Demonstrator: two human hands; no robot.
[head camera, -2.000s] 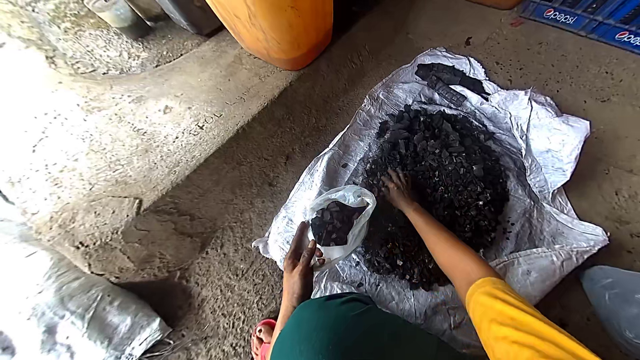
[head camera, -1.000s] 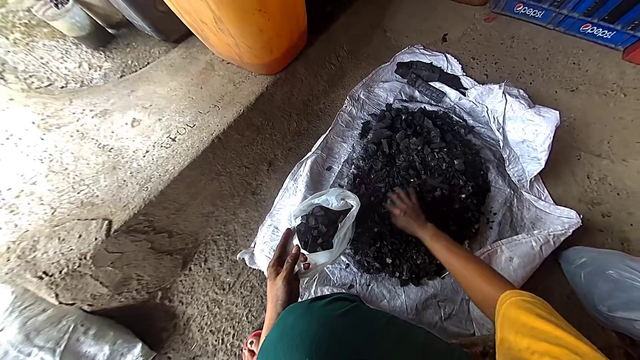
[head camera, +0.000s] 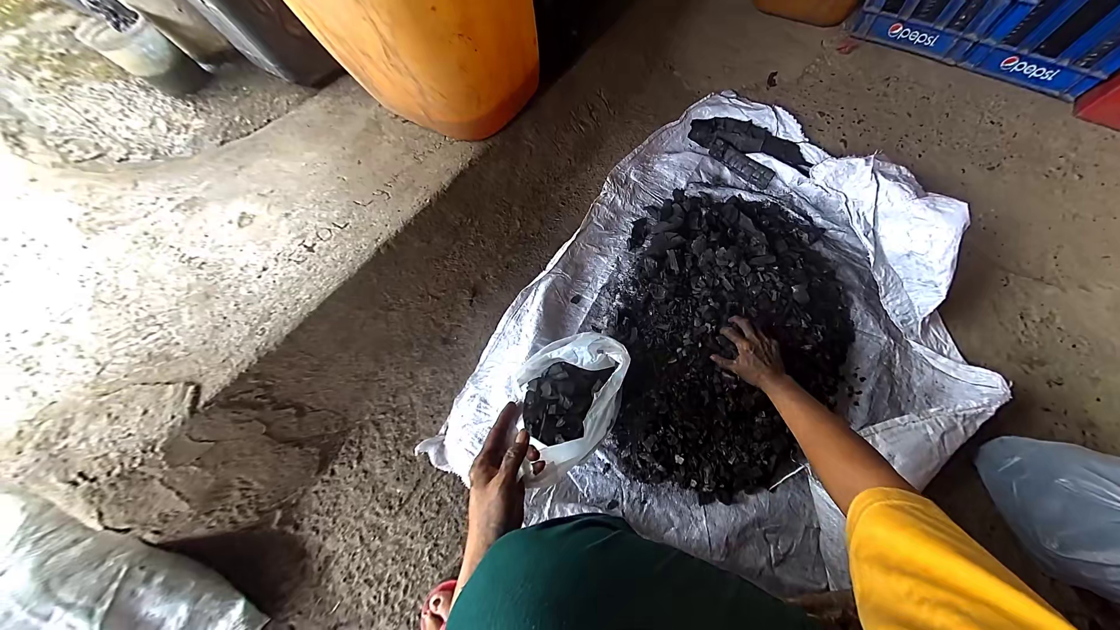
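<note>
A heap of broken charcoal (head camera: 726, 262) lies on a spread white woven sack (head camera: 910, 376), with longer charcoal pieces (head camera: 744, 144) near the sack's far edge. My right hand (head camera: 751, 352) rests on the middle of the heap, fingers spread, and no piece is plainly gripped. At the heap's left side stands a translucent plastic bag (head camera: 604, 411), its mouth open, with charcoal inside. My left hand (head camera: 503, 464) holds the near left side of the bag's rim, fingers along the outside and the thumb close to the edge.
An orange plastic container (head camera: 437, 61) stands beyond the sack, with a grey bucket (head camera: 144, 52) farther left. Blue plastic crates (head camera: 980, 44) are at the far right. A filled plastic bag (head camera: 1059, 507) lies at right, a pale sack (head camera: 105, 569) at lower left. A raised concrete ledge (head camera: 262, 210) runs along the left.
My right hand has moved over the charcoal from the heap's left part towards its middle. My left hand stays at the plastic bag's rim. The view has shifted slightly.
</note>
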